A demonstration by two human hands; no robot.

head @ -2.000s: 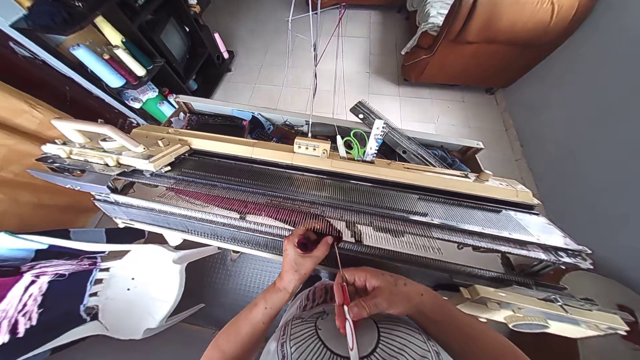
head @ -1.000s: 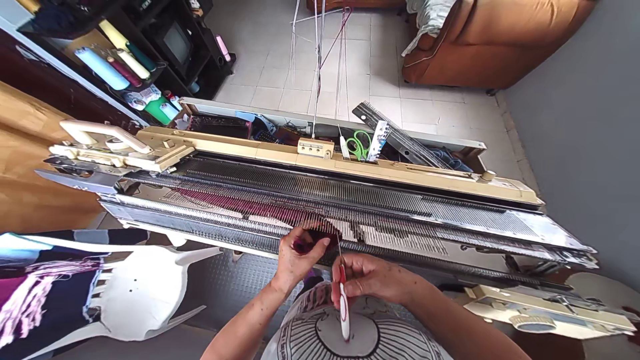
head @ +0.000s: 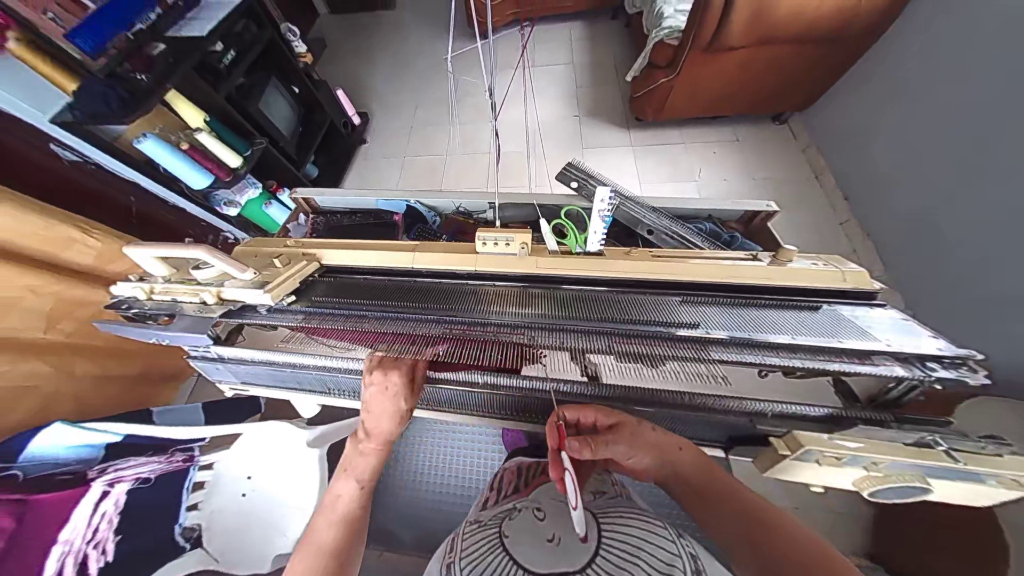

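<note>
A double-bed knitting machine [head: 616,260] spans the view, with dark red knitting [head: 480,356] hanging between its needle beds. Over the front bed, at the lower left part of the knitting, lies my left hand [head: 388,396], its fingertips hidden in the gap between the beds; whether they hold fabric is not visible. My right hand [head: 596,448] holds a red and white handled tool with a thin metal shaft [head: 570,488], whose tip points up at the front bed. The cream carriage [head: 216,276] sits at the left end of the back bed.
Behind the machine, a tray [head: 680,200] holds green scissors [head: 570,230] and a toothed metal bar [head: 640,204]. Yarn strands [head: 494,120] run up from the yarn guide. A white plastic chair [head: 264,488] stands lower left; a second carriage [head: 888,472] is at lower right. Yarn cones [head: 172,160] are upper left.
My left hand has moved left along the front bed, away from the tool's tip. The right hand still holds the tool, now a little lower and farther right.
</note>
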